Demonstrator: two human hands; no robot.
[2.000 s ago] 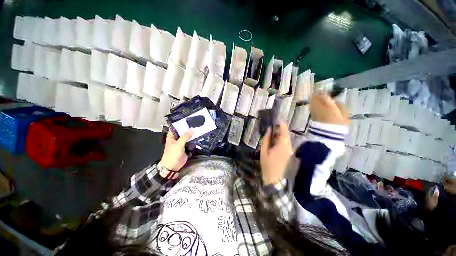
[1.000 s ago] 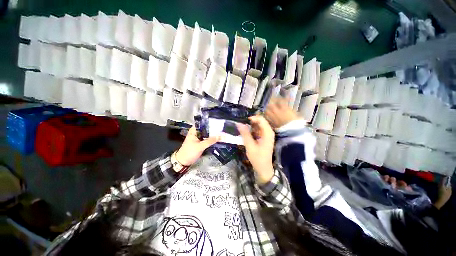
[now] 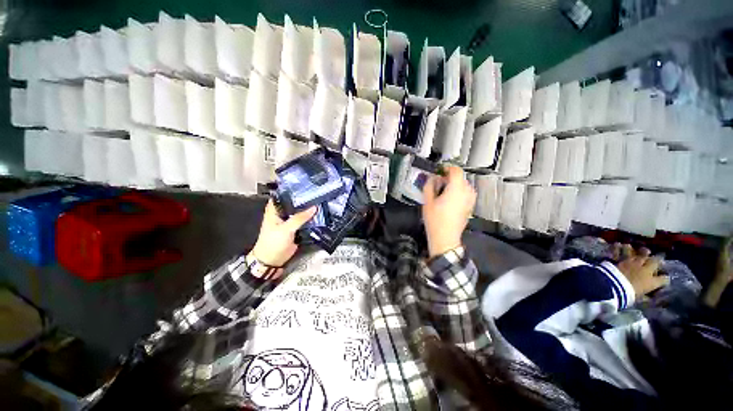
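Observation:
My left hand (image 3: pixel 277 238) holds a stack of dark packaged products (image 3: pixel 312 183), glossy with bluish-grey faces, in front of the nearest carton row. My right hand (image 3: pixel 448 206) grips a flat piece with a dark edge and a pale face (image 3: pixel 415 180) at the nearest row of white cartons; whether it is inside a carton I cannot tell. The white cartons (image 3: pixel 219 107) stand upright with raised flaps in three long rows. Several cartons near the middle show dark contents (image 3: pixel 395 67).
A red stool (image 3: pixel 108 233) and a blue stool (image 3: pixel 30 221) stand at the left. Another person's hand (image 3: pixel 640 273) rests by clear plastic at the right. A thin pale ring (image 3: pixel 376 18) lies on the green bench behind the cartons.
My hands have moved apart; the stack stays in my left, while my right has moved to the cartons with a piece. The other person's arm has withdrawn from the cartons to the lower right.

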